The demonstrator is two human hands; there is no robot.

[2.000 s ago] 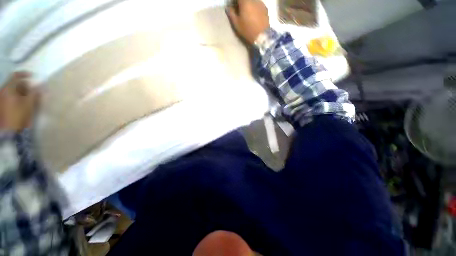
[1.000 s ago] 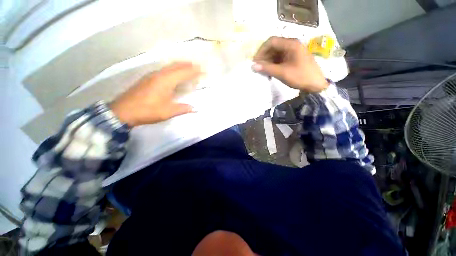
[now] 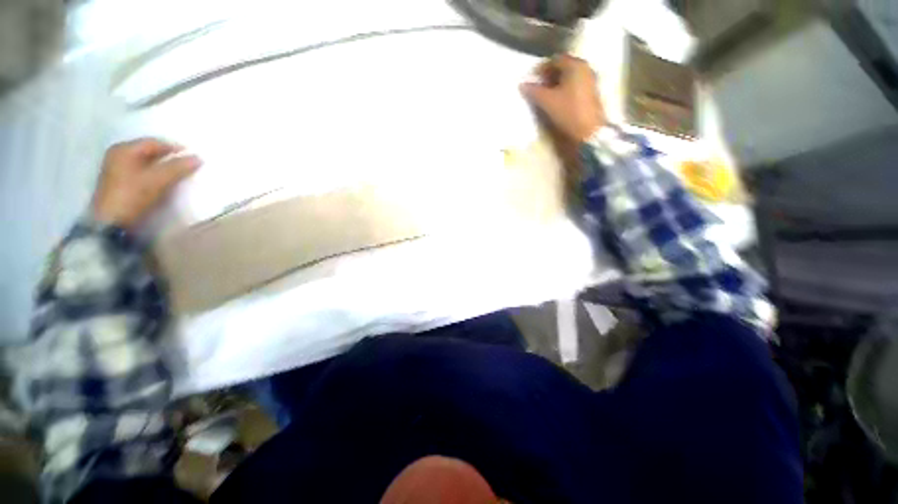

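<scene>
A khaki curved fabric piece [image 3: 286, 238] lies on the white cover cloth [image 3: 286, 313] near the table's front edge. A white strip, probably interlining [image 3: 345, 128], spreads above and partly over it; glare hides most of its edges. My left hand [image 3: 141, 182] pinches its left end between thumb and fingers. My right hand [image 3: 569, 96] is at its right end with fingertips closed on it; the exact grip is blurred.
A dark curved object, perhaps the iron [image 3: 517, 28], is at the top edge. The brown-grey iron rest [image 3: 660, 91] and a yellow item [image 3: 707, 180] lie right of my right hand. A blurred round fan [image 3: 878, 379] is at the far right.
My hands have moved apart from the middle to the two ends. White material now covers the upper khaki area. The view has shifted, and the dark curved object shows at the top.
</scene>
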